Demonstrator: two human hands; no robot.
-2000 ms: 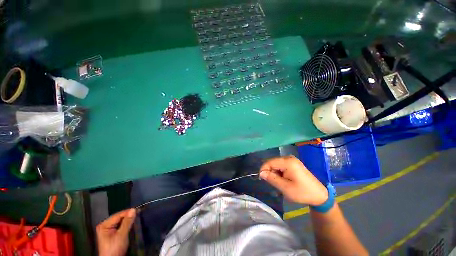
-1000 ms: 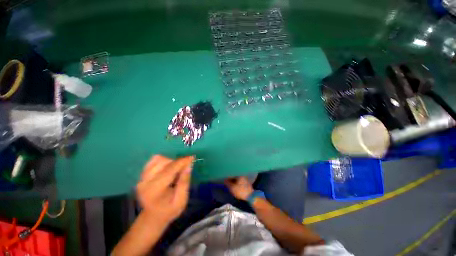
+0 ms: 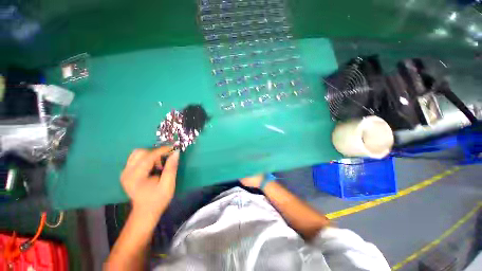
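A pile of small wired components (image 3: 174,130) with red, black and white bits lies on the green mat (image 3: 116,100). Its dark wire end (image 3: 194,117) points to the upper right. My left hand (image 3: 150,177) is over the mat, its thumb and forefinger together at the pile's lower edge; blur hides whether they hold anything. My right hand (image 3: 253,181) is at the mat's front edge, its fingers hidden. A clear blister tray (image 3: 253,58) with rows of small blue boards lies beyond the pile.
At the right are a fume fan (image 3: 346,90), a white pot (image 3: 363,137) and dark holders. A blue bin (image 3: 357,177) is below them. At the left are plastic bags (image 3: 26,137), a white bottle (image 3: 57,95) and a small clear case (image 3: 75,69). A red box (image 3: 34,254) is lower left.
The silvery strand earlier stretched between both hands no longer shows. My left hand has moved up to the pile. My right hand has moved inward to the mat's edge. The view has shifted.
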